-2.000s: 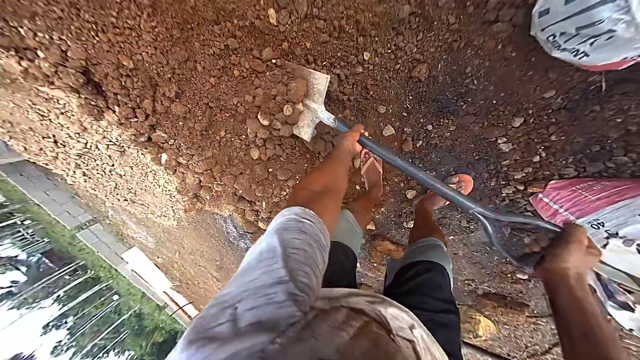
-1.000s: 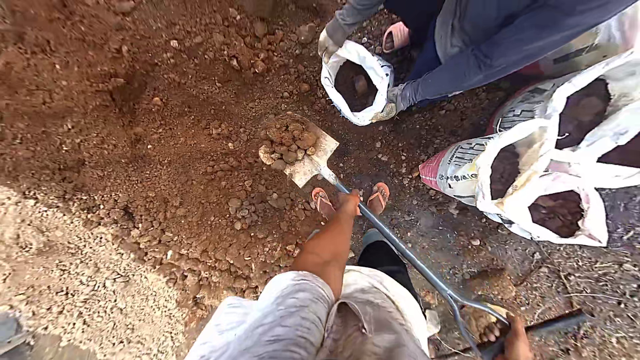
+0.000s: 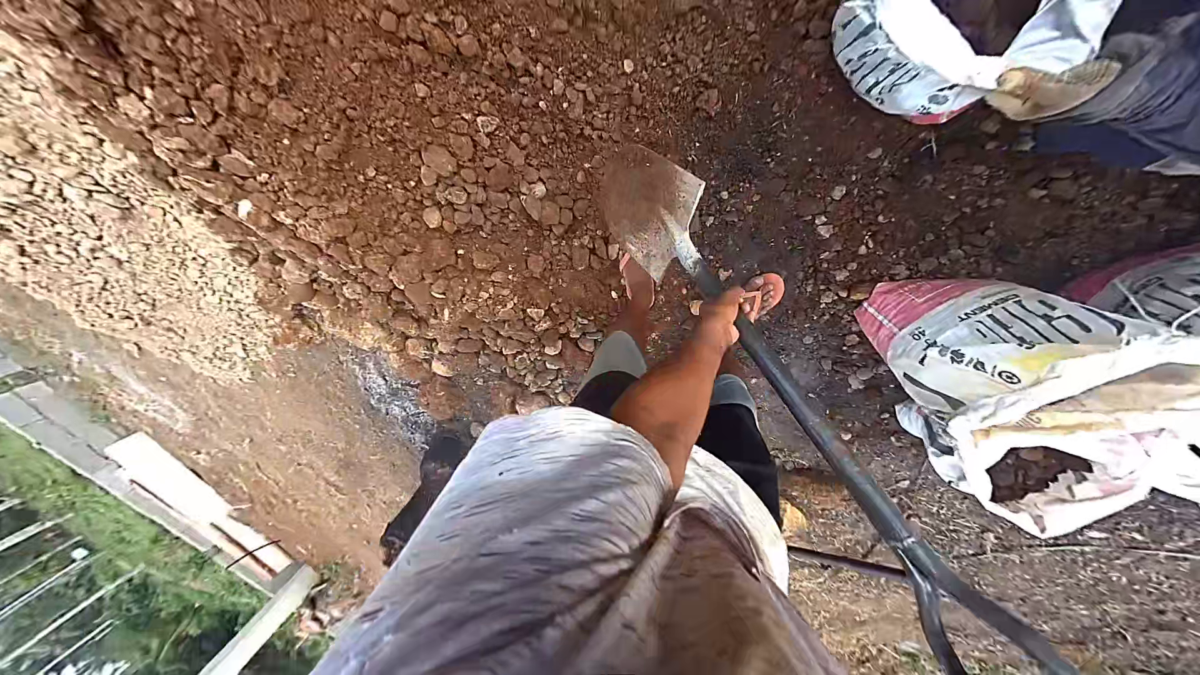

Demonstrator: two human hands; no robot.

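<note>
My left hand is closed around the lower shaft of a shovel, a little above the socket. The shovel's metal blade is smeared with reddish soil and has no heap of stones on it. It lies over the rocky ground just ahead of my feet, which are in flip-flops. The dark shaft slants to the lower right and splits into the arms of its handle, whose end is cut off by the frame edge. My right hand is out of view.
At the right stand cement sacks, one open with soil inside. A co-worker's gloved hand holds a white sack at the upper right. Loose reddish soil and stones spread ahead and left. A concrete edge lies lower left.
The stones that lay on the shovel blade one second ago are gone from it. My right hand, earlier at the handle, has left the view. The view has shifted.
</note>
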